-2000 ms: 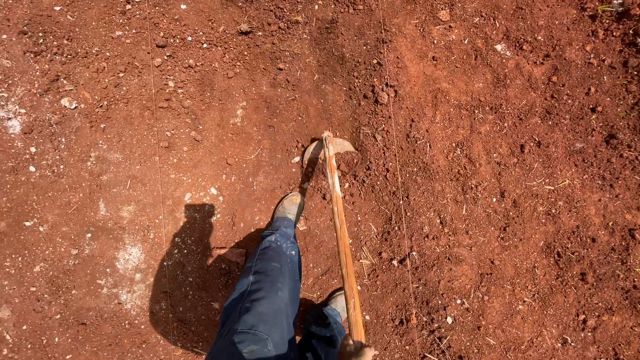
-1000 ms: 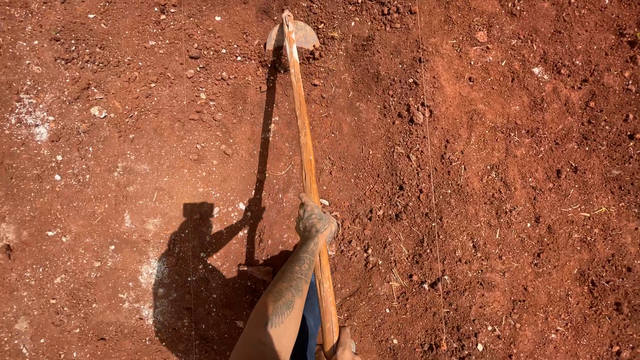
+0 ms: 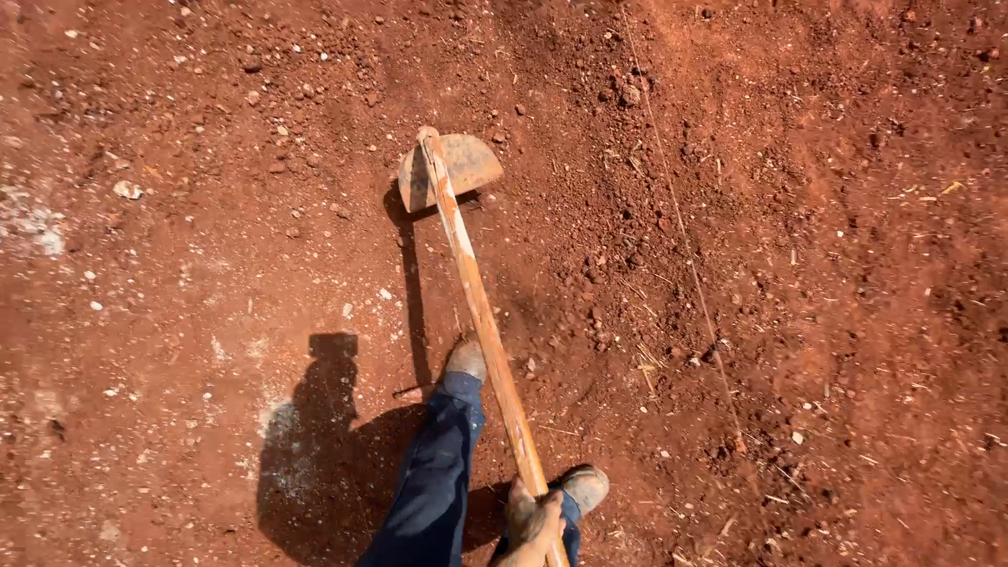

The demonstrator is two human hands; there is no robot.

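A hoe with a long wooden handle (image 3: 488,335) runs from the bottom edge up to the upper middle of the view. Its rusty, rounded metal blade (image 3: 463,164) shows flat to the camera, with a shadow just below it; whether it touches the soil I cannot tell. My left hand (image 3: 534,516) is closed around the lower handle, near the bottom edge. My right hand is out of view. One shoe (image 3: 468,361) stands left of the handle, below a blue trouser leg (image 3: 431,480). The other shoe (image 3: 584,488) is just right of my left hand.
Reddish soil (image 3: 315,260) with small stones and clods surrounds my feet. A thin string line (image 3: 685,228) runs down the right of the middle. Loose clods (image 3: 628,90) lie near it. White powdery patches (image 3: 35,224) mark the left side. My shadow falls at lower left.
The hoe blade has come back nearer my feet from farther out ahead. My left hand, farther up the handle a second ago, is now low on it. My right hand has left the view.
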